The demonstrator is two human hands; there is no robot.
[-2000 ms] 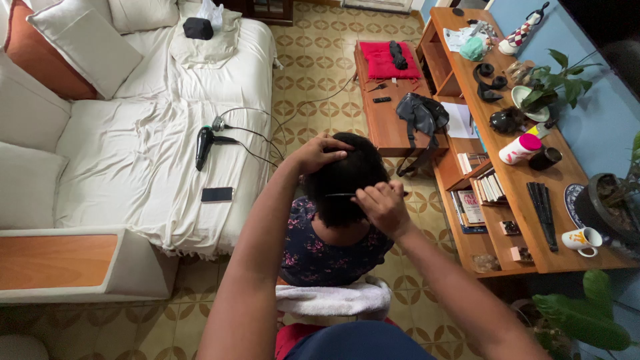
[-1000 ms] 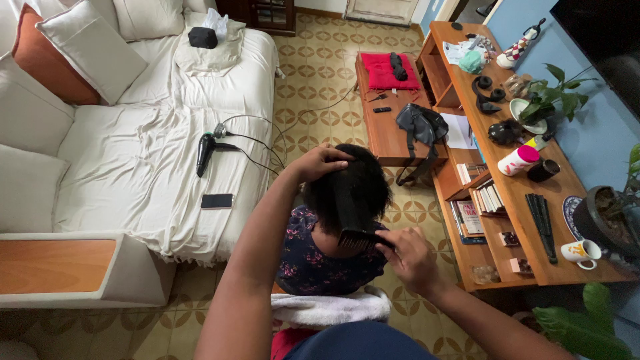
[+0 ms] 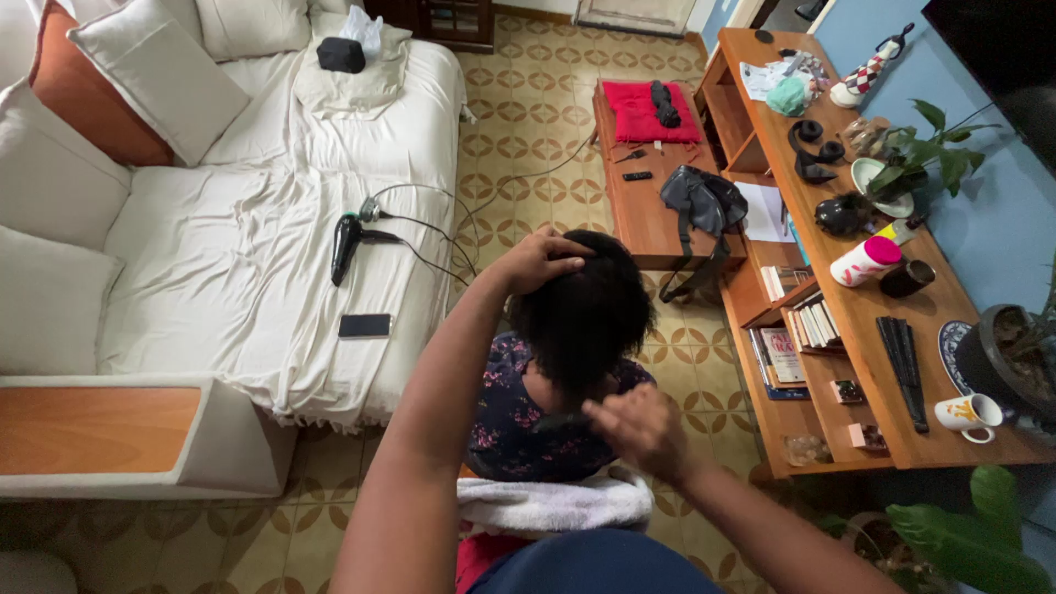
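A person with short dark hair [image 3: 582, 309] sits in front of me with their back to me, in a dark floral top [image 3: 511, 412]. My left hand [image 3: 544, 260] rests on the top left of the head, fingers spread on the hair. Just below and right of the head, my right hand [image 3: 635, 425] is curled round a black comb [image 3: 557, 422], which is blurred and lies low at the neck, over the top's back. A white towel [image 3: 561, 503] hangs over the chair back between us.
To the left, a sofa with a white cover [image 3: 272, 239] holds a black hair dryer [image 3: 346, 247] and a phone [image 3: 365, 326]. Cables run over the tiled floor. A wooden bench [image 3: 639, 198] bears a bag [image 3: 704, 198]. A wooden shelf unit [image 3: 932, 346] with a mug [image 3: 969, 415] stands right.
My right hand and the comb have moved down from the hair to below the nape. The hair at the back now hangs down over the neck. My left hand stays on the head.
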